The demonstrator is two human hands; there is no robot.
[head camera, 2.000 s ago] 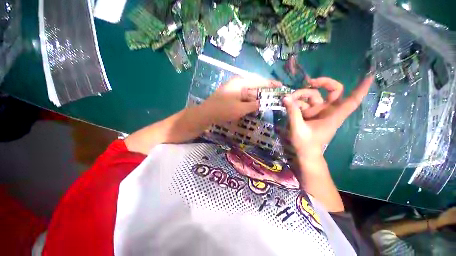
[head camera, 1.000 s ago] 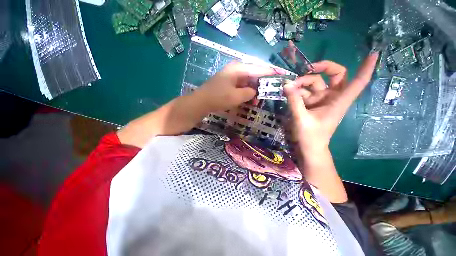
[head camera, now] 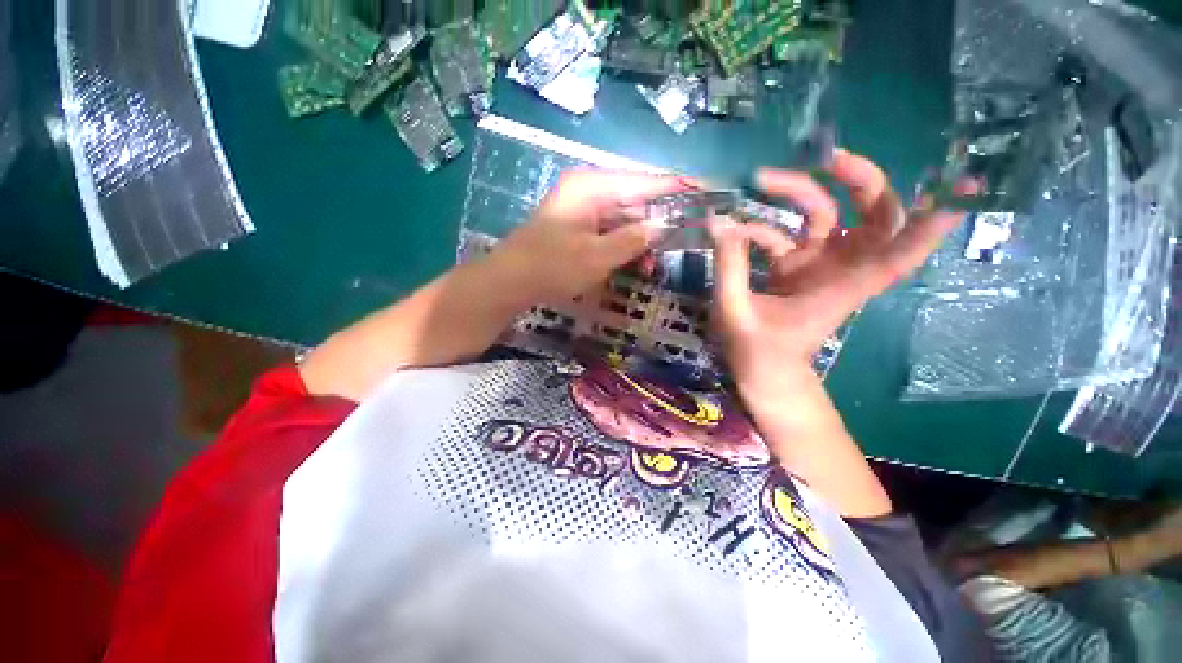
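My left hand (head camera: 570,244) pinches one end of a small circuit board (head camera: 690,205) in front of my chest. The board is tilted and partly blurred. My right hand (head camera: 804,279) has its thumb and a finger at the board's other end, with the remaining fingers spread. A dark, blurred thing (head camera: 814,123) shows above the right fingers; I cannot tell what it is or whether it is held. The adhesive sheet (head camera: 503,181) lies under both hands, its near part showing rows of dark die-cut pads.
A loose pile of green boards (head camera: 447,65) lies beyond the sheet. Bubble wrap (head camera: 975,343) with handled boards (head camera: 990,233) is at right. Spare grey-striped sheets (head camera: 136,143) and a white smartphone (head camera: 231,16) are at upper left. Another person's arm (head camera: 1076,560) shows at lower right.
The board has turned from its pale face showing flat to a tilted, narrower view. The right fingers have shifted and spread around it. The whole view has shifted slightly.
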